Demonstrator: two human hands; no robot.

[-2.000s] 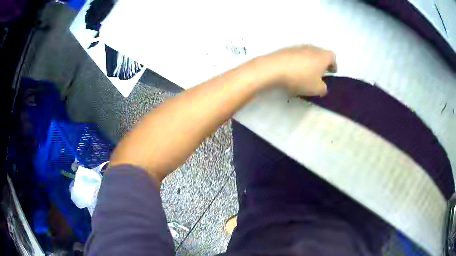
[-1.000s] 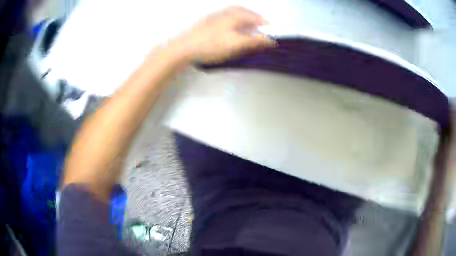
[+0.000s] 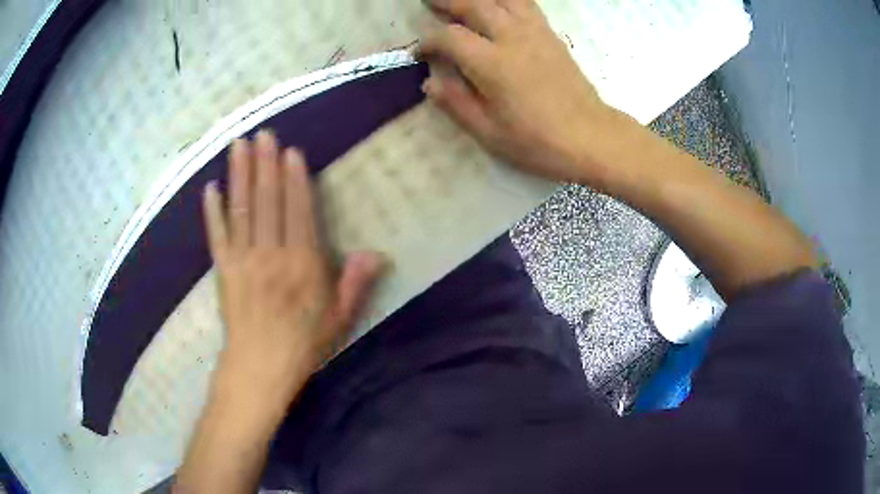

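A dark purple-black curved cloth piece (image 3: 150,280) lies on the off-white table cover, with a thin white rim along its outer curve. My left hand (image 3: 275,256) lies palm down, its extended fingertips on the middle of the piece and its thumb out to the right over the cover. My right hand (image 3: 511,87) is at the piece's upper right end, with that end between its thumb and bent fingers. The exact grip is partly hidden.
Another dark curved strip (image 3: 29,82) lies at the far left edge of the table (image 3: 675,68). A dark thread (image 3: 177,50) lies on the cover. Speckled floor, a white round object (image 3: 680,294) and something blue (image 3: 675,371) show below at the right.
The view has swung, and the piece now shows at the left with its whole curve. My left hand has left the piece's end and lies flat on its middle. My right hand is now clearly visible.
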